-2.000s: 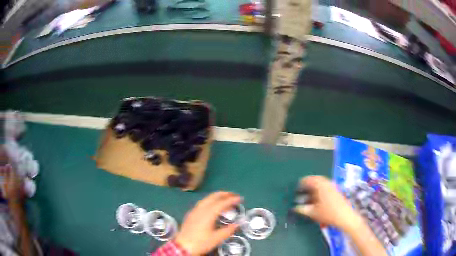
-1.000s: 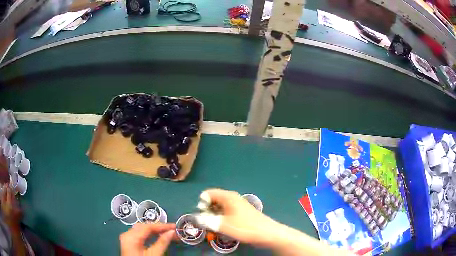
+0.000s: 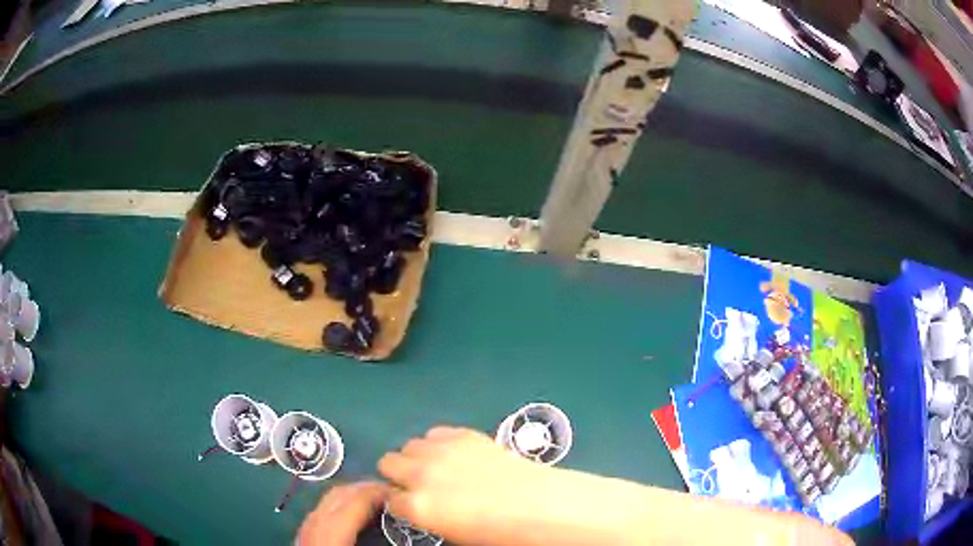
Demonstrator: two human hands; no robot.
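Observation:
My left hand (image 3: 341, 516) and my right hand (image 3: 453, 485) meet low in the middle of the view, fingertips together. Part of a white housing (image 3: 412, 532) shows just below my right hand. My fingers hide their own grip and anything between them. Two upright white housings, one at the far left (image 3: 241, 426) and one beside it (image 3: 306, 445), touch each other. Both have silver-grey centres and thin dark red wire ends outside. Another white housing (image 3: 535, 434) stands open end up behind my right forearm, with a pale round hub inside.
A brown tray (image 3: 229, 309) of small black parts sits behind my hands. At right, motors with leads (image 3: 795, 416) lie in rows on printed sheets (image 3: 736, 309), beside a blue crate (image 3: 902, 416) of white housings. A marked post (image 3: 613, 139) rises behind. More white cups (image 3: 15, 325) stand far left.
My right hand has come down and left to meet my left hand. The silver piece it held is out of sight. The view has shifted, with the tray higher in the picture.

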